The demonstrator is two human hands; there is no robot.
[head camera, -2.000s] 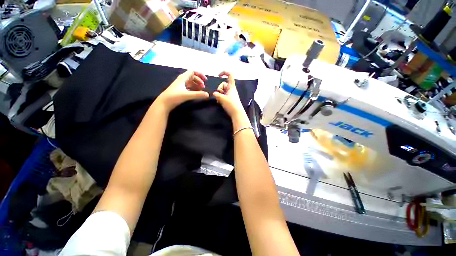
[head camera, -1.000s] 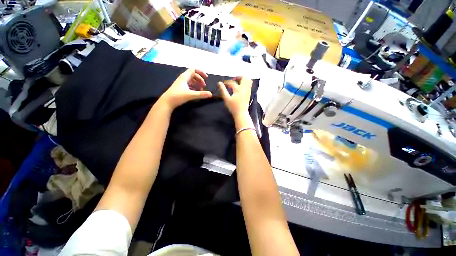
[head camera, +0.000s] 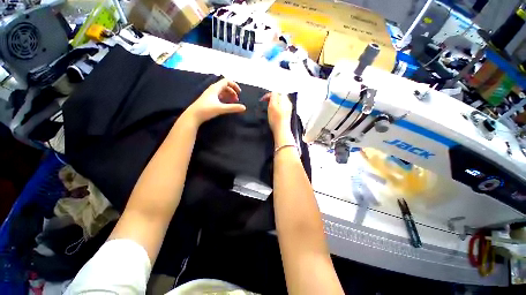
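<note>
A large black garment piece [head camera: 138,109] lies over the left of the white table and hangs down toward my lap. My left hand [head camera: 219,102] is at its far edge, thumb and fingers curved around the cloth edge. My right hand [head camera: 278,109] is at the same far edge near the right corner, fingers bent on the cloth; its grip is partly hidden. The white sewing machine [head camera: 369,115] with blue lettering stands right of the cloth. Its presser foot area [head camera: 342,151] is apart from the cloth.
Dark green thread snips [head camera: 409,223] lie right of the needle, with a yellow translucent bundle [head camera: 404,176] behind. Red and yellow scissors handles [head camera: 481,253] are at the far right. A blue basket [head camera: 29,213] with cloth is lower left. Cardboard boxes [head camera: 346,40] stand behind.
My right hand has moved right along the far edge of the cloth, away from my left hand, and its fingers have drawn in. My left hand has barely moved.
</note>
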